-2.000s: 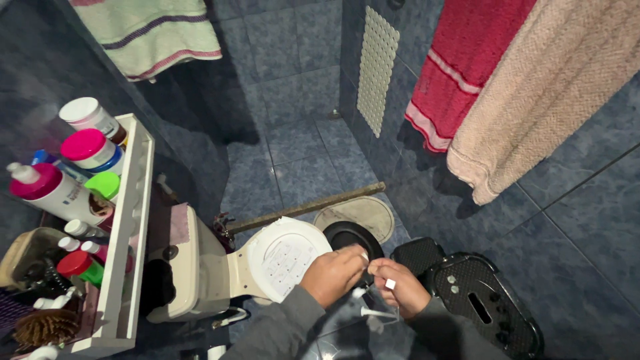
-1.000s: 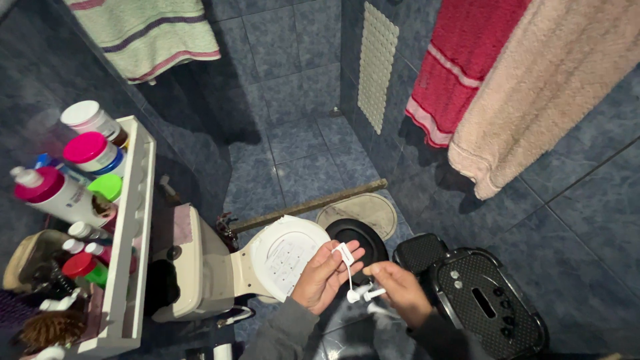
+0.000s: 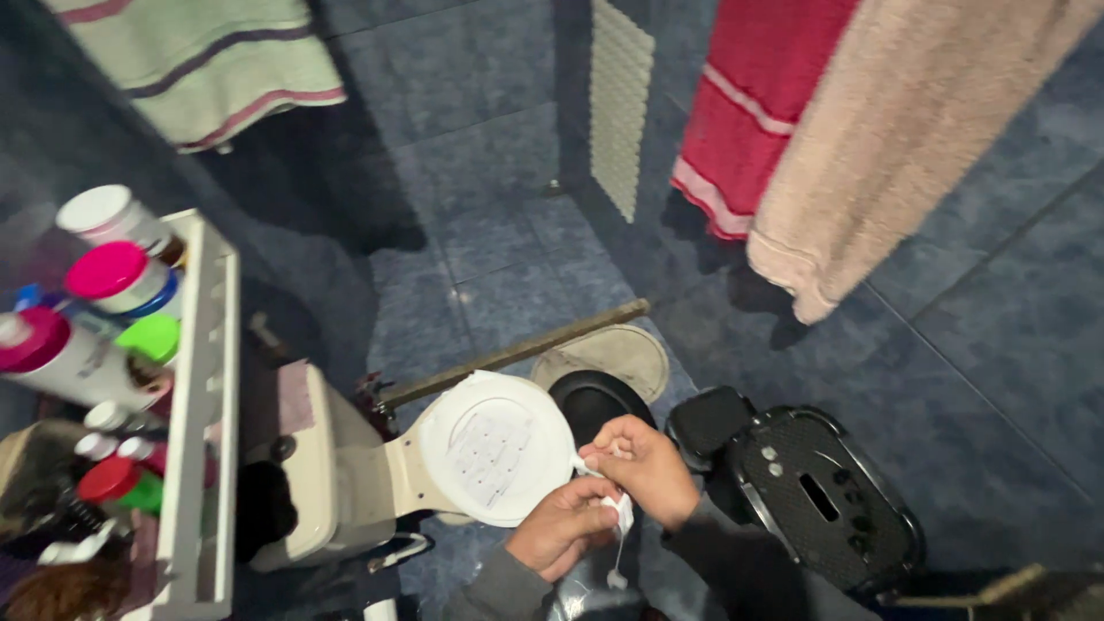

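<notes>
My left hand (image 3: 565, 528) pinches a small white piece (image 3: 619, 511) between thumb and fingers; whether it is plastic or paper is hard to tell. A thin white strand hangs from it, with a small white blob (image 3: 616, 579) at its lower end. My right hand (image 3: 645, 466), just above and to the right, grips another small white piece (image 3: 586, 467) at its fingertips. Beside both hands lies a round white lid or seat (image 3: 552, 431) on the toilet, bearing a printed sheet (image 3: 492, 457).
A white shelf (image 3: 203, 414) with jars and bottles stands left, beside the toilet tank (image 3: 323, 474). Behind my hands are a black round object (image 3: 595, 401) and an oval mat (image 3: 642, 358). A black ribbed container (image 3: 828, 500) sits right. Towels (image 3: 897, 129) hang above.
My left hand has turned from palm up, with the white piece across its fingers, to a pinch. My right hand has moved up and left, above the left one.
</notes>
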